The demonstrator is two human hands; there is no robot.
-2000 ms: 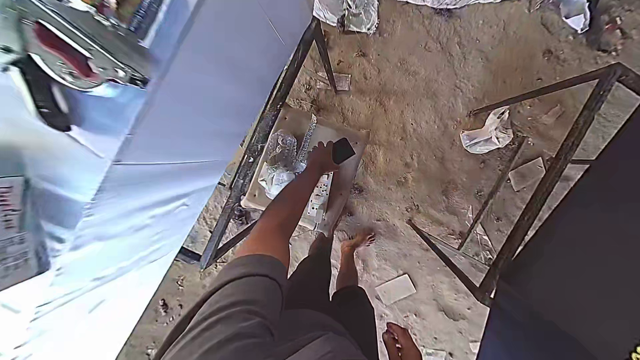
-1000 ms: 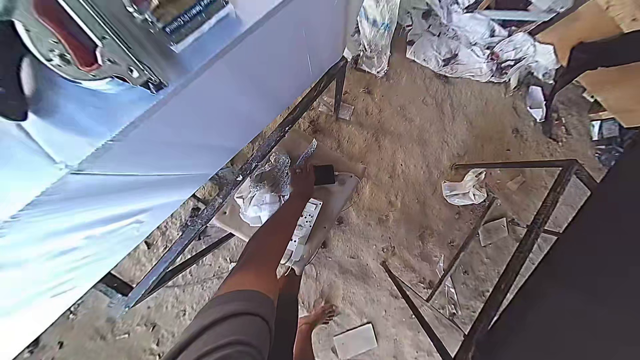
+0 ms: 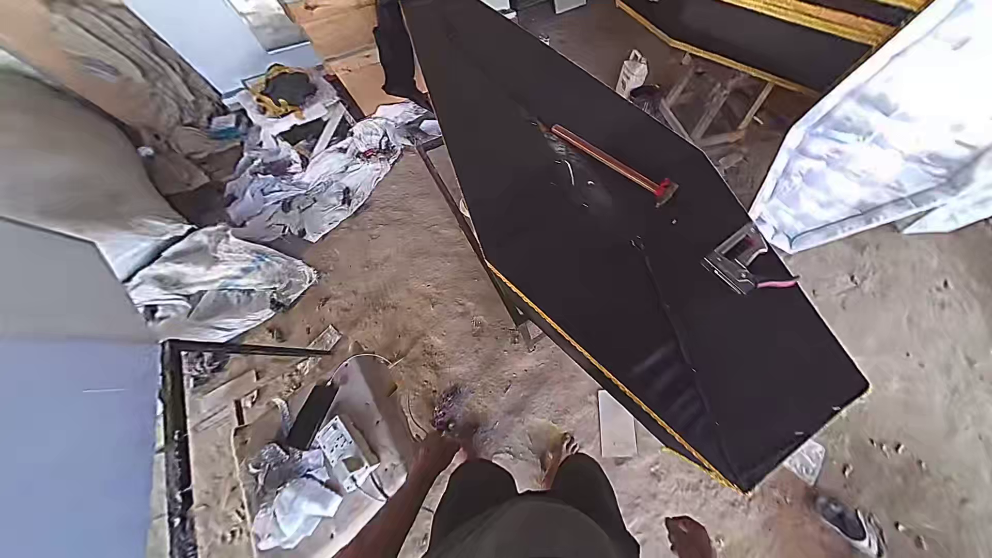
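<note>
My left hand (image 3: 440, 448), low and blurred, is beside a small purplish thing (image 3: 453, 407); whether it holds this I cannot tell. To its left, a low board (image 3: 372, 387) bears a dark block (image 3: 314, 415), a white power strip (image 3: 339, 446) and crumpled clear plastic (image 3: 306, 496). At the bottom edge my right hand (image 3: 688, 536) hangs with curled fingers, near nothing it touches; its palm is hidden. A black, coffin-shaped box (image 3: 573, 263) with gold cord trim fills the middle. On it rest a hammer (image 3: 608, 159) with a wooden handle and a metal staple gun (image 3: 732, 260).
A metal frame leg (image 3: 177, 434) stands at left beside a pale blue cloth-covered side (image 3: 70, 449). Plastic sheets (image 3: 225, 279) lie on the dirt floor. Another person's shoe (image 3: 849, 523) is at lower right, and dark trousered legs (image 3: 395, 54) stand at the top.
The view has swung far to the right, bringing the black box into sight. My left hand, earlier at the dark block over the board, is now beyond the board's right side.
</note>
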